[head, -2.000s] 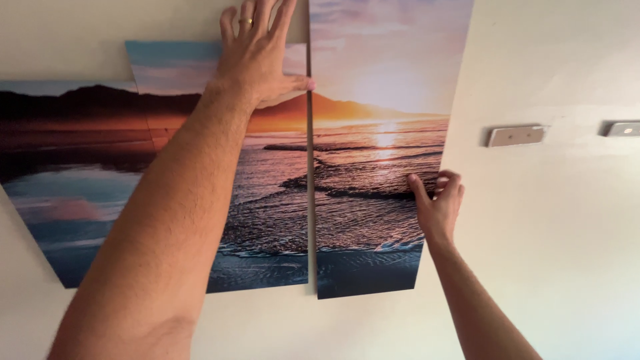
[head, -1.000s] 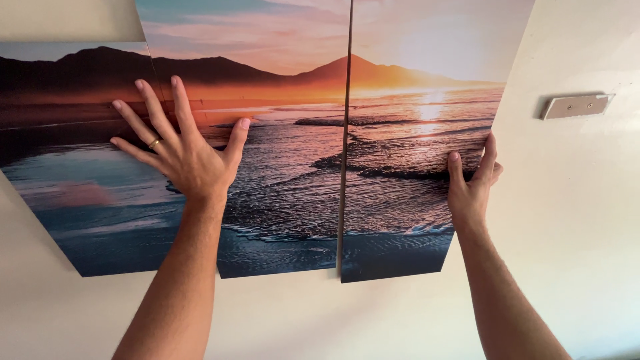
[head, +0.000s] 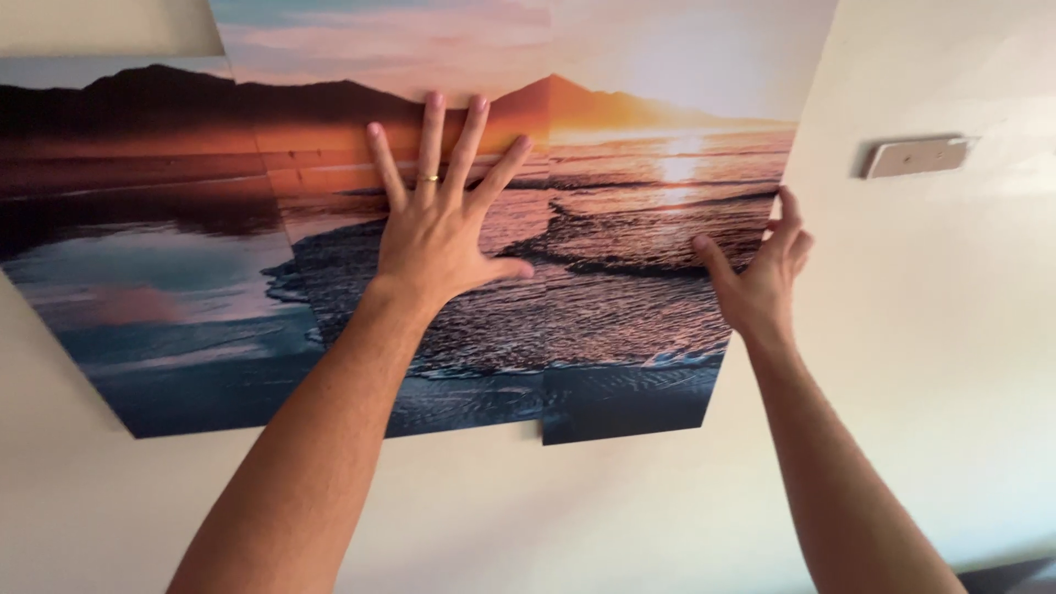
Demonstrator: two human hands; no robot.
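Note:
Three wall panels together bear one printed sunset beach picture. My left hand (head: 433, 223), with a ring on one finger, lies spread flat on the middle panel (head: 478, 330). The right panel (head: 643, 313) has my right hand (head: 759, 272) at its right edge, thumb on the front and fingers around the side. No gap shows between the middle and right panels, though the right one's bottom edge sits slightly lower. The left panel (head: 157, 330) meets the middle one, and its top edge is lower than that panel's visible part. The tops of the middle and right panels are out of view.
A small flat metal plate (head: 920, 157) with two holes is fixed to the pale wall (head: 932, 346), right of the panels. A dark object (head: 1011, 575) shows at the bottom right corner.
The gap between the middle and right panels has closed. My left hand has moved from the left panel, where it was a second ago, onto the middle one. My right hand stays at the right panel's edge.

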